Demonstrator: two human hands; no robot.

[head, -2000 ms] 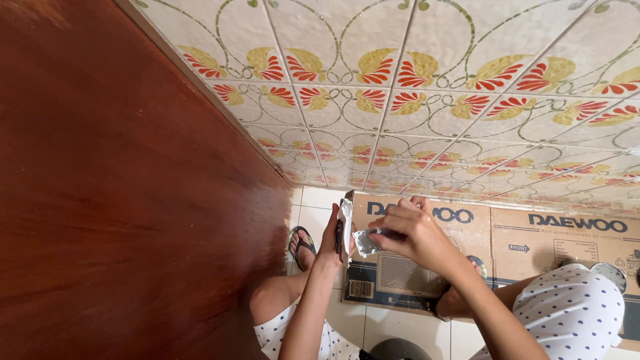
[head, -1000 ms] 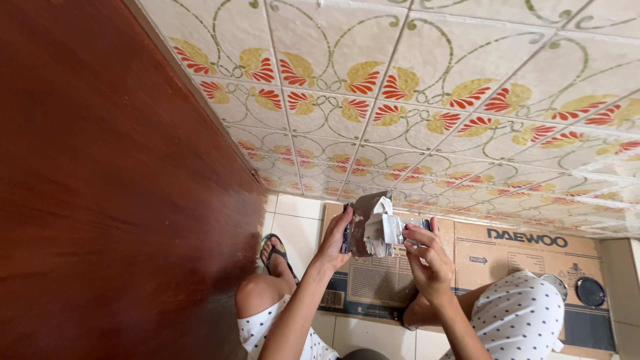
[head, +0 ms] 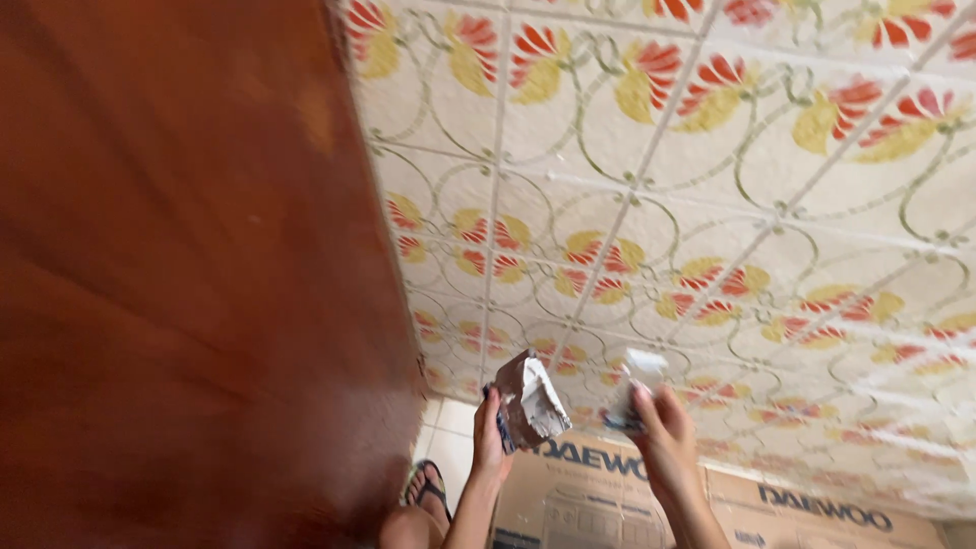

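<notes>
My left hand (head: 490,438) grips a wide putty knife (head: 526,404) with a dark blue edge by the hand; a thick mass of white paste (head: 543,400) lies along its far side. To the right, my right hand (head: 663,427) holds a smaller putty knife (head: 633,389), its blade tipped up and white at the end, blurred. The two tools are apart, in front of the lower part of the patterned tile wall (head: 564,183). Pale streaks lie along some joints of the wall.
A reddish-brown wooden door or panel (head: 191,267) fills the left side. Flattened Daewoo cardboard (head: 595,496) covers the floor along the wall's foot. My sandalled foot (head: 427,484) rests on white floor tiles (head: 454,427).
The right hand's small tool has come away from the wide one, where it was touching or very near a second ago. The view has shifted up toward the wall.
</notes>
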